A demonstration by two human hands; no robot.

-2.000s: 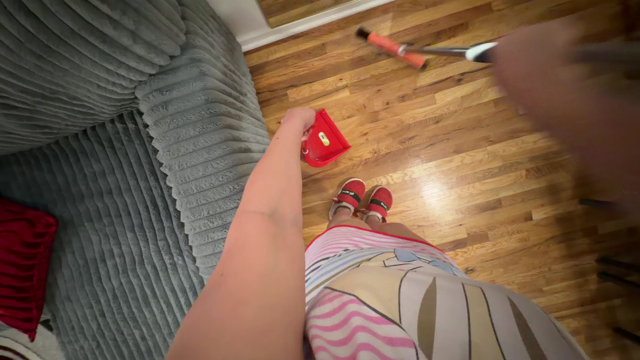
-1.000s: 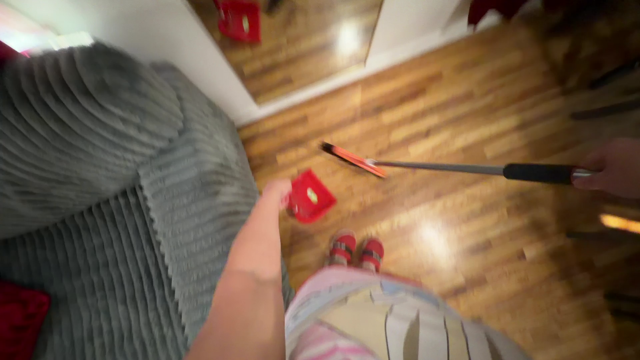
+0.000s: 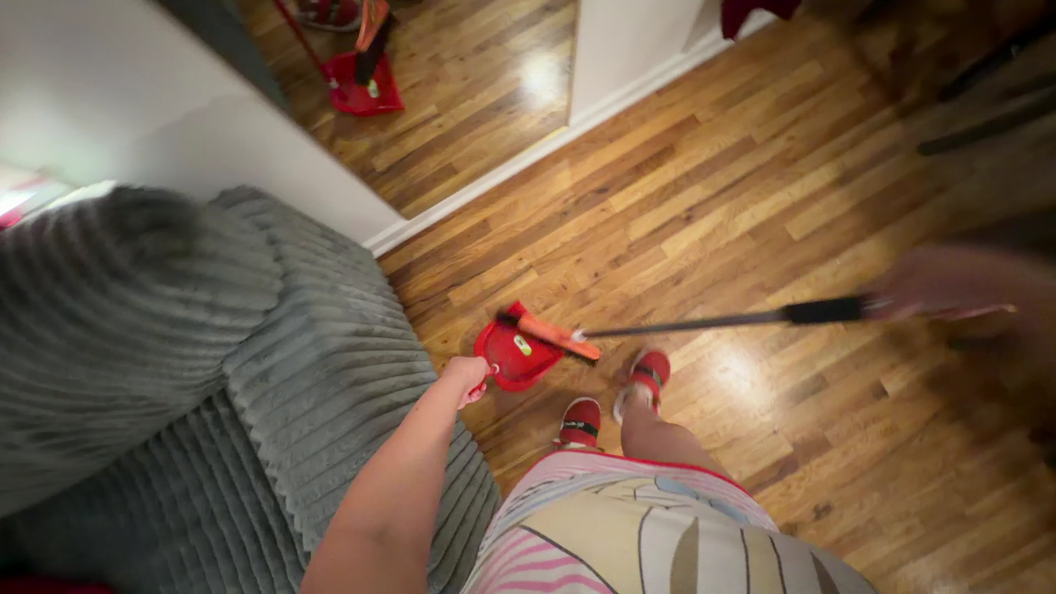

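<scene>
My left hand (image 3: 468, 379) is closed around the handle of a red dustpan (image 3: 513, 363), beside the sofa arm; most of the handle is hidden by the hand. An orange broom head (image 3: 551, 333) with dark bristles lies across the dustpan's front edge. Its long dark pole (image 3: 693, 322) runs right to a black grip, where my right hand (image 3: 932, 285), blurred, holds it. Both tools show again in the wall mirror (image 3: 470, 99).
A grey ribbed sofa (image 3: 322, 371) fills the left side. White baseboard (image 3: 495, 177) runs below the mirror. My feet in red shoes (image 3: 581, 421) stand on the wood floor (image 3: 792, 198) just below the broom. Dark blurred legs (image 3: 990, 124) stand at the upper right.
The broom head has come from ahead of the dustpan to its front edge. One foot has moved apart from the other. The view has shifted toward the mirror.
</scene>
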